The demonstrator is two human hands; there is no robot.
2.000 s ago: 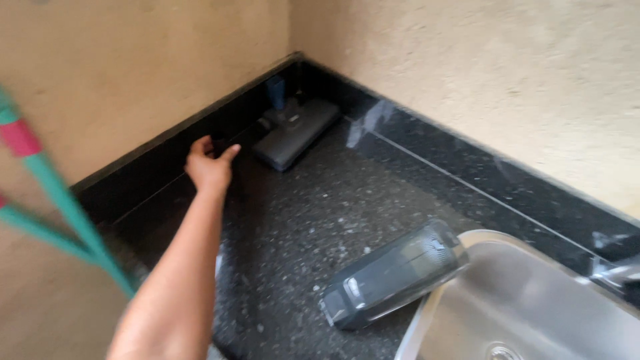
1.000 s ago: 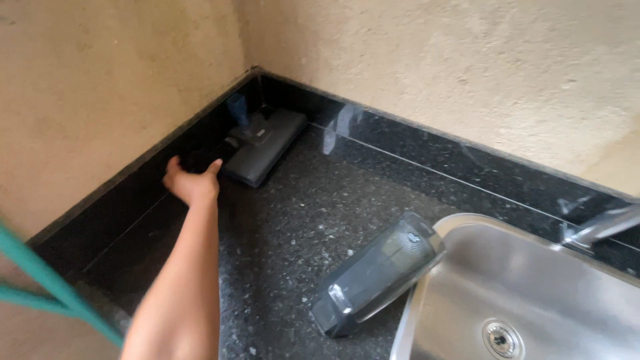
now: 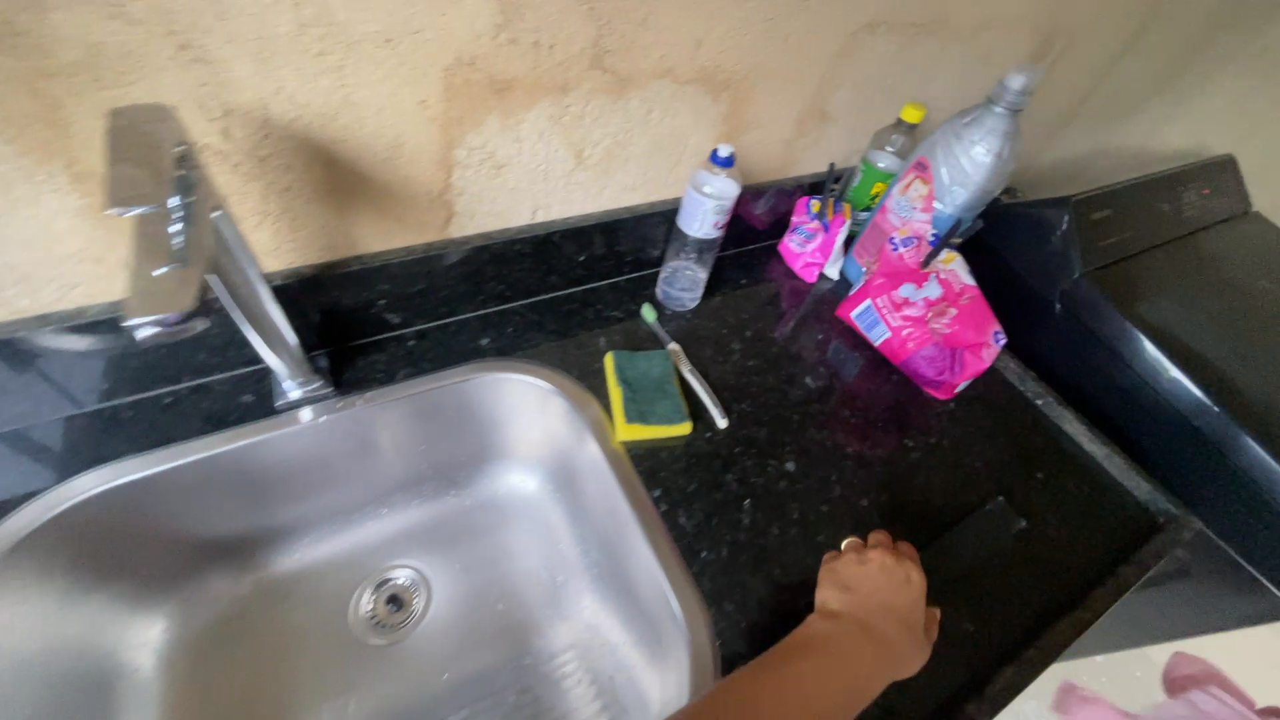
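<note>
My left hand (image 3: 875, 605), palm down with curled fingers and a ring, is low over the black speckled stone counter (image 3: 780, 510), right of the stainless steel sink (image 3: 500, 510). A dark, flat shape (image 3: 975, 530) lies just beyond its fingers; whether the hand holds it I cannot tell. Farther back, a green and yellow sponge (image 3: 650, 395) lies beside the sink rim, and a toothbrush (image 3: 690, 375) with green bristles lies along its right side. A clear bottle with a blue cap (image 3: 700, 230) stands near the backsplash. My right hand is out of view.
A metal faucet (image 3: 255, 310) rises behind the sink. Pink packets (image 3: 930, 320) (image 3: 815, 238), a yellow-capped bottle (image 3: 882, 160) and a large plastic bottle (image 3: 975, 150) stand at the back right. A black appliance (image 3: 1180, 290) borders the counter's right end. Pink fabric (image 3: 1170, 690) shows at lower right.
The view has swung right, past the sink. Earlier my left hand reached to a black vacuum floor head in the counter corner; now it is on the sink's other side.
</note>
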